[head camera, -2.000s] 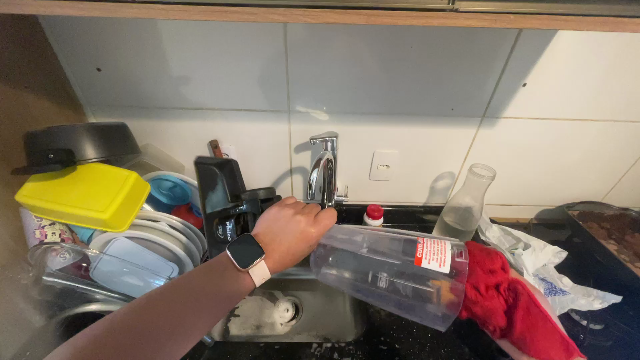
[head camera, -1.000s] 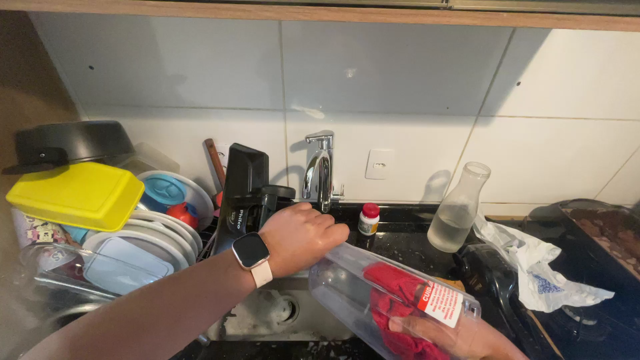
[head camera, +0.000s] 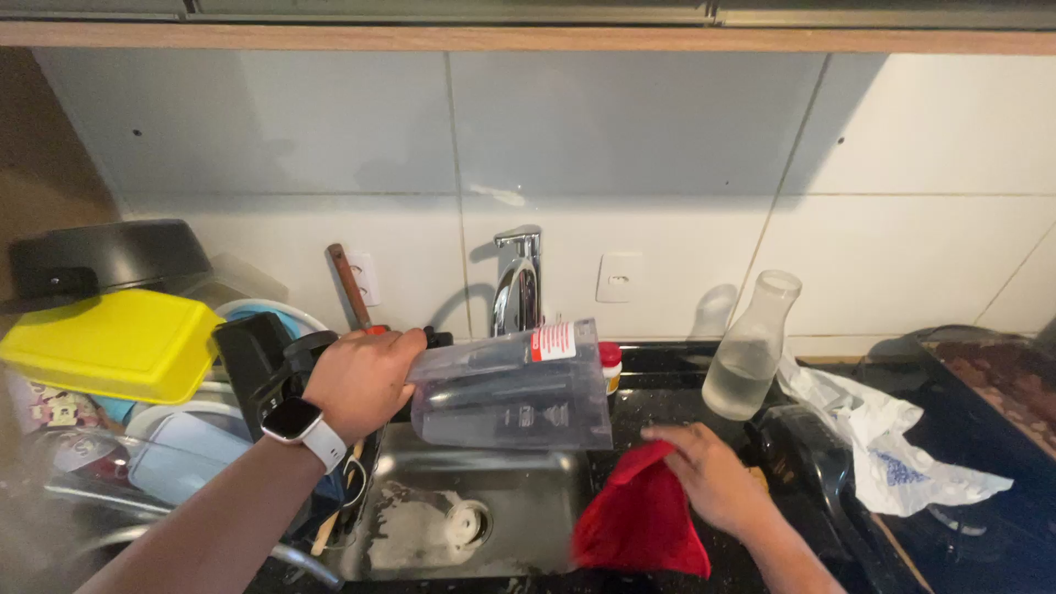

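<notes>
A clear plastic container (head camera: pixel 511 404) with a red and white label lies sideways above the sink, its wide end toward the right. My left hand (head camera: pixel 359 384), with a smartwatch on the wrist, grips its closed-looking left end; the fingers are partly hidden. At the sink's right edge, my right hand (head camera: pixel 714 474) pinches a red cloth (head camera: pixel 643 520) by its upper edge, and the cloth hangs down outside the container. The steel sink (head camera: pixel 528 487) lies below, with suds near its drain. Behind the container stands a chrome faucet (head camera: pixel 518 289).
Stacked dishes, a yellow plastic container (head camera: pixel 115 342) and a dark pot (head camera: pixel 107 256) crowd the left. A glass carafe (head camera: pixel 747 355), a red-capped bottle (head camera: pixel 610 363) and a crumpled plastic bag (head camera: pixel 891 445) stand or lie on the right. A wooden cabinet edge (head camera: pixel 528 37) runs overhead.
The red cloth, inside the container one second ago, is now out of it in my right hand. My left hand has kept its hold, and the container now lies more level.
</notes>
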